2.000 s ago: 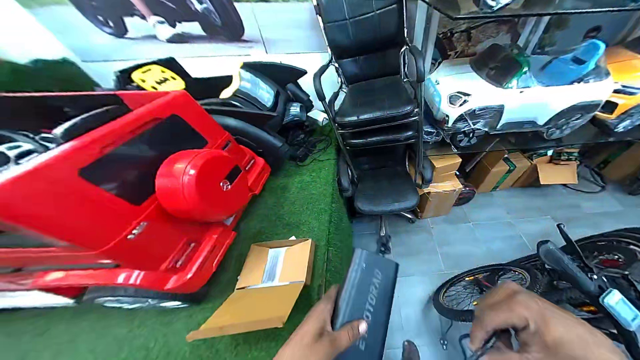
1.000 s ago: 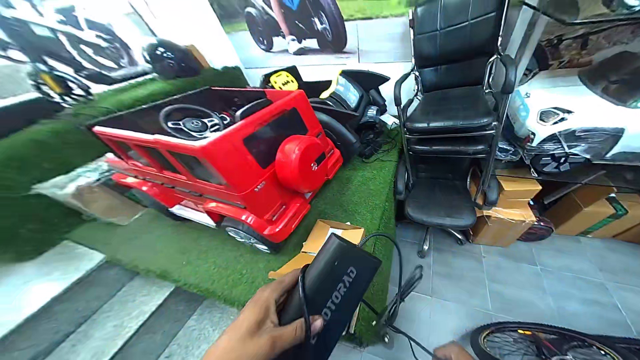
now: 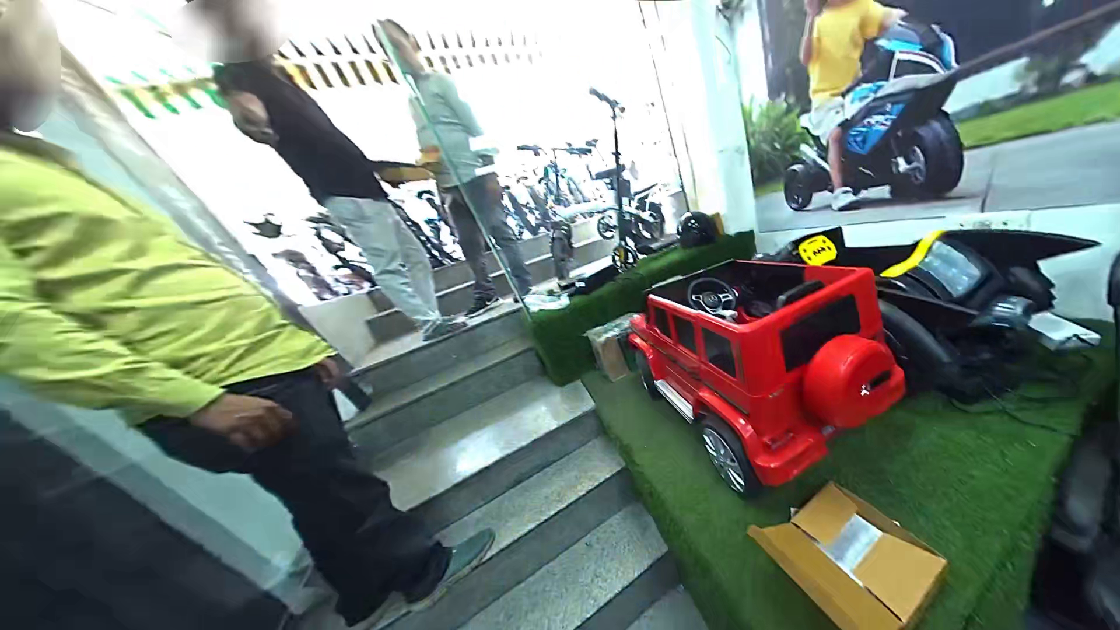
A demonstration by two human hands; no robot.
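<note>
Neither my left hand nor my right hand shows in the head view now, and the dark box-shaped device with its cable is out of view too. An open cardboard box (image 3: 906, 573) with a pale label or sheet inside lies on the artificial grass (image 3: 971, 490) at the lower right. Behind it stands a red toy ride-on car (image 3: 761, 350) with a round spare-wheel cover at its rear.
Stone steps (image 3: 525, 464) run through the middle. A person in a yellow-green shirt (image 3: 131, 289) is on them at left, holding a dark object; two people (image 3: 350, 175) stand higher up. A black toy vehicle (image 3: 954, 297) sits behind the red car.
The view has swung far left, to the steps and the people. My left hand, which held the dark device, and my right hand near its cable have gone out of view.
</note>
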